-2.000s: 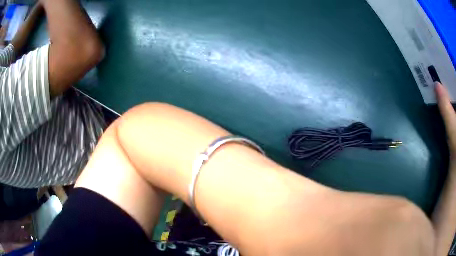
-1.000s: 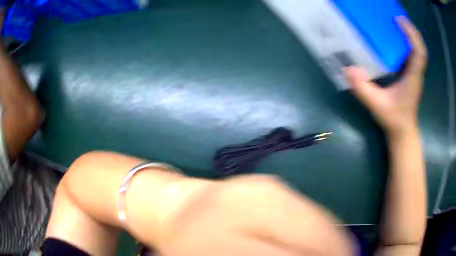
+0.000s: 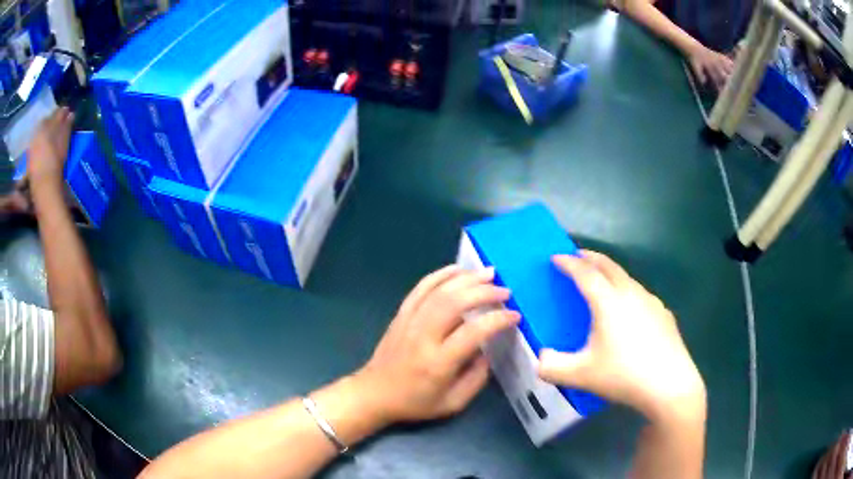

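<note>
A blue and white retail carton (image 3: 526,245) stands tilted in view on the green bench mat in front of me, its blue face up and a white side with a small black mark toward the left. My left hand (image 3: 440,346), with a silver bracelet on the wrist, presses its fingers against the white side and upper edge. My right hand (image 3: 631,337) holds the blue face from the right, thumb and fingers spread on it. The carton's far right side is hidden by my right hand.
Stacked closed cartons (image 3: 271,178) stand at left beside another worker's arm (image 3: 79,281). A black device with red terminals (image 3: 374,56) and a blue tray (image 3: 533,79) lie behind. Cream legs (image 3: 795,173) stand right, near another person's hand (image 3: 711,67).
The view has swung up to the far bench. My left hand has come into view and is on the carton with my right hand. The coiled black cord has left the view.
</note>
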